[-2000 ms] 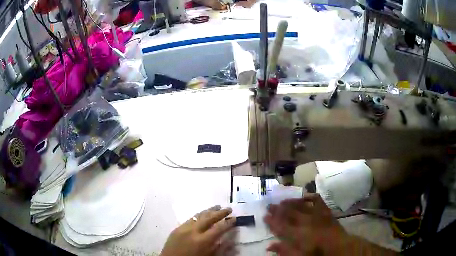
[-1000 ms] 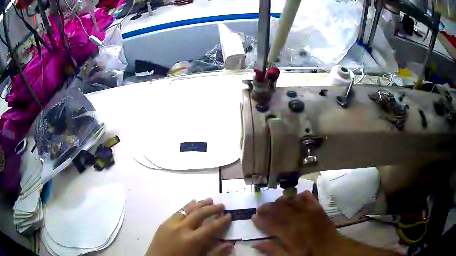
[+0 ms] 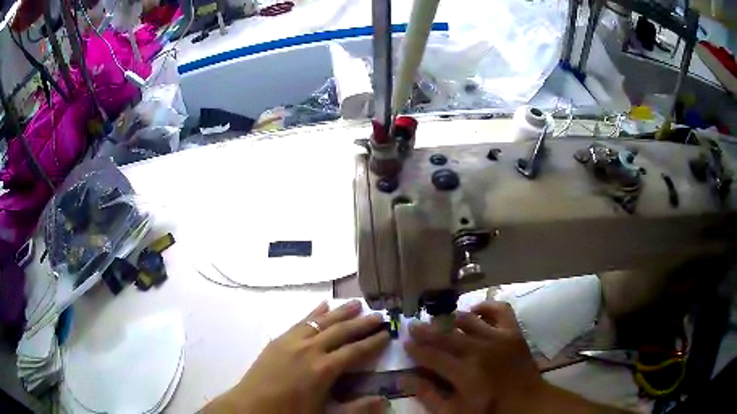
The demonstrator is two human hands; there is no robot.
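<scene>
My left hand (image 3: 323, 352), with a ring, lies with its fingertips on a white panel (image 3: 393, 353) just left of the needle area. My right hand (image 3: 477, 356) presses the same panel from the right. The panel lies under the head of the sewing machine (image 3: 533, 234). A small dark and yellow spot shows between the fingertips under the presser foot; the foot and the label there are hard to make out. Both hands cover much of the panel.
A white panel with a dark label (image 3: 289, 248) lies behind, left of the machine head. Loose labels (image 3: 151, 268), a plastic bag (image 3: 93, 214) and stacked panels (image 3: 121, 364) are at left. Sewn panels (image 3: 558, 311) and yellow-handled scissors (image 3: 659, 373) are at right.
Both hands have moved the panel forward, up to the machine head. The dark label that showed between the hands is now mostly hidden at the needle. The whole view has shifted somewhat.
</scene>
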